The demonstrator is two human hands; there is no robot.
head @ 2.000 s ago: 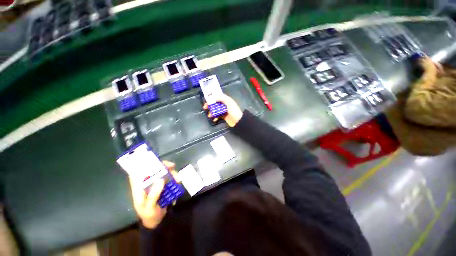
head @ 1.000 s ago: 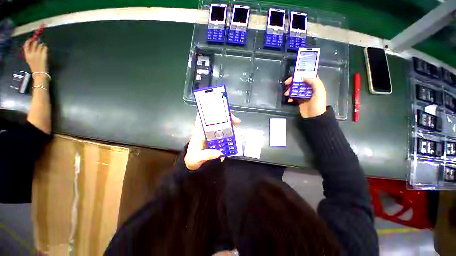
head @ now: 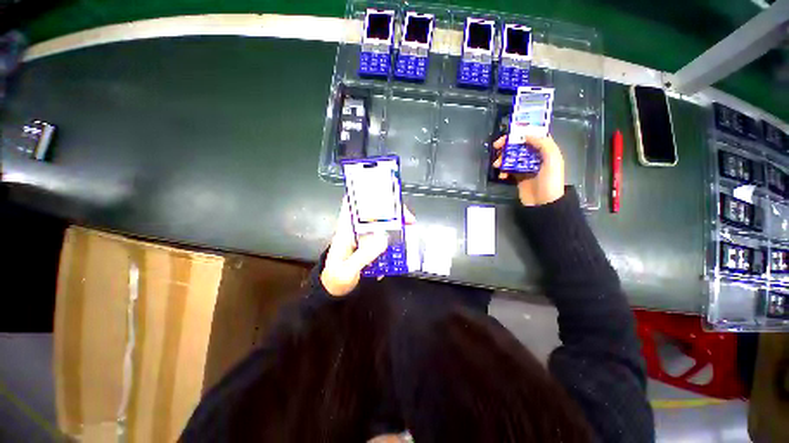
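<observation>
My left hand [head: 348,260] holds a blue keypad phone [head: 375,197] with a lit white screen, its thumb over the upper keys. My right hand [head: 543,173] holds another blue keypad phone [head: 530,112] with a lit screen over the right part of the clear blister tray [head: 445,186]. Several blue phones with dark screens stand in the tray's back row, one of them at the left end [head: 376,43]. A black phone lying back up [head: 353,125] is in the front left pocket. A dark item is partly hidden behind my right hand's phone.
White slips [head: 480,229] lie at the bench edge. A red marker pen [head: 617,171] and a smartphone [head: 653,125] lie right of the tray. Another filled tray [head: 714,294] is far right. A small black-and-silver part [head: 40,141] lies far left. A cardboard box [head: 173,329] and red stool [head: 683,346] are below.
The neighbour's arm at the left has gone from view. My left thumb has moved up from the lower keys and the left phone is more upright. My right hand has barely moved.
</observation>
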